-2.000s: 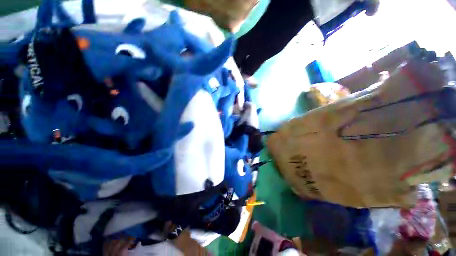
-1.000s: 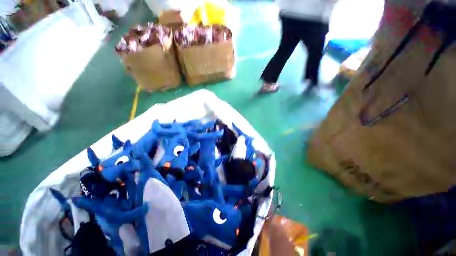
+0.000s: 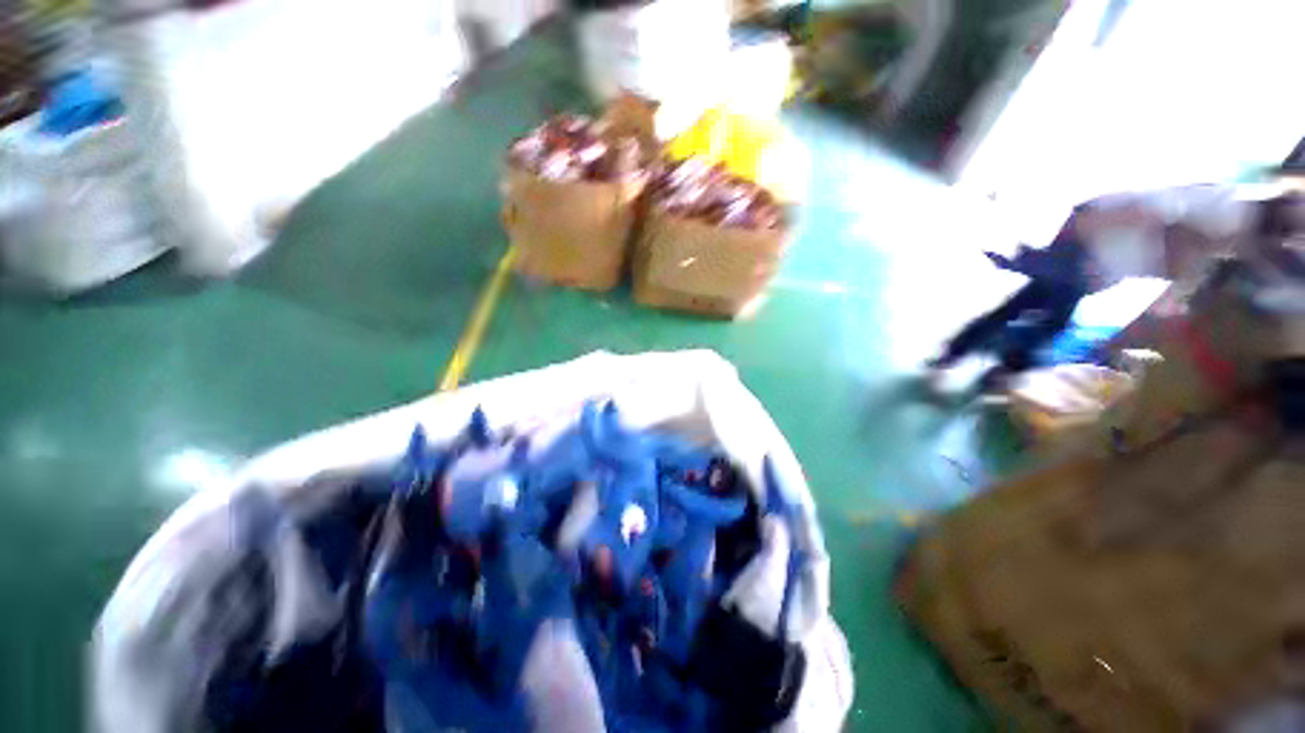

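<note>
A large white open-topped woven sack (image 3: 773, 415) stands in front of me at the bottom centre. It holds a heap of blue plush toys (image 3: 530, 573) with white bellies and black sections, blurred by motion. Neither my left hand nor my right hand can be made out in the picture.
Two brown cartons (image 3: 573, 229) of brown-and-pink plush pieces stand on the green floor beyond the sack, with a yellow bag (image 3: 730, 143) behind. A large brown carton (image 3: 1116, 573) is at the right. White sacks (image 3: 286, 115) are at the upper left. A blurred person (image 3: 1023, 308) is at the right.
The view has swung and pulled back, so the sack sits lower and the two cartons have shifted right in the picture. The person has moved right, behind the large carton.
</note>
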